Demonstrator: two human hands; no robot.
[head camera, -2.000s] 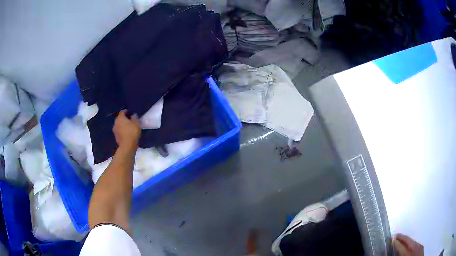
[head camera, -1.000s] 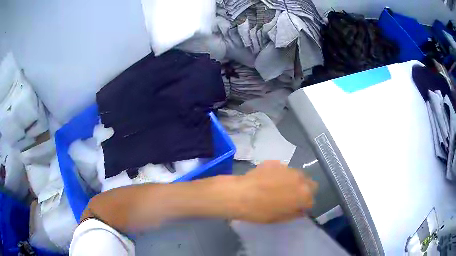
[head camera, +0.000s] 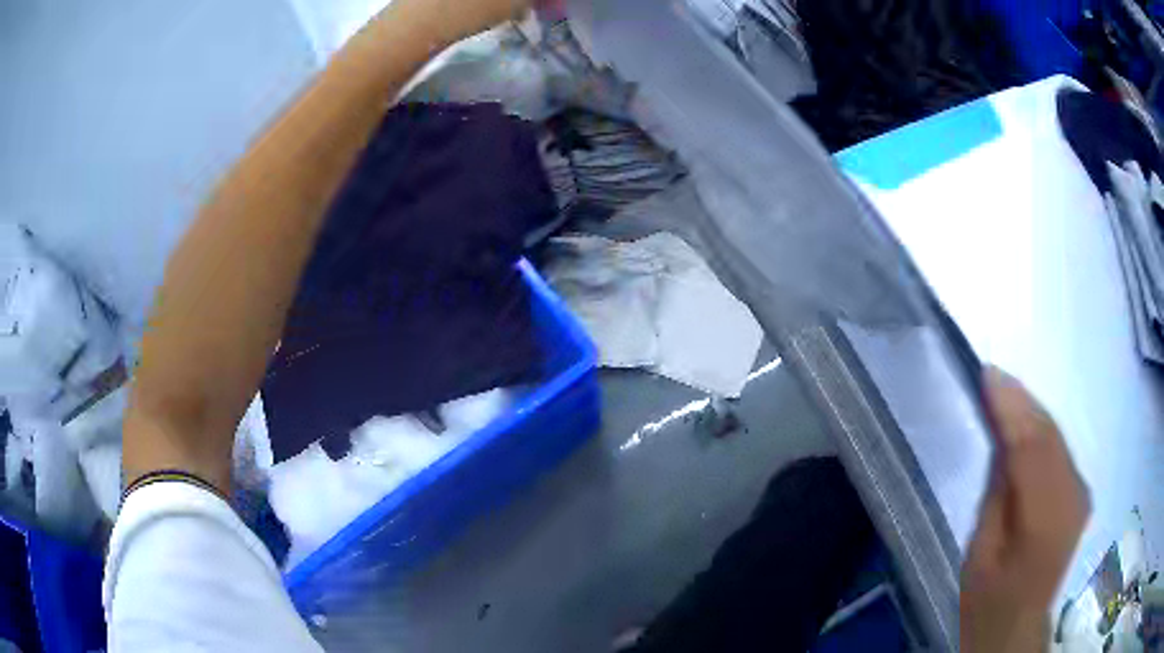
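A long grey fabric piece with a dark edge stretches diagonally above the white table. My left hand is at the top edge of the picture, mostly cut off, at the upper end of the piece; the fabric runs taut from it. My right hand grips the lower end at the dark edge, over the table's right part. The fingertips of my left hand are hidden. A stack of dark pieces lies over the blue bin, on white material.
Pale pieces lie on the grey floor between bin and table. Layered grey stacks and a dark heap are behind. White cloth is at far left. More grey and dark pieces lie at the table's right.
My left hand has moved from the bin, past the table's near edge, up to the top of the picture. The grey piece is now raised and stretched between both hands.
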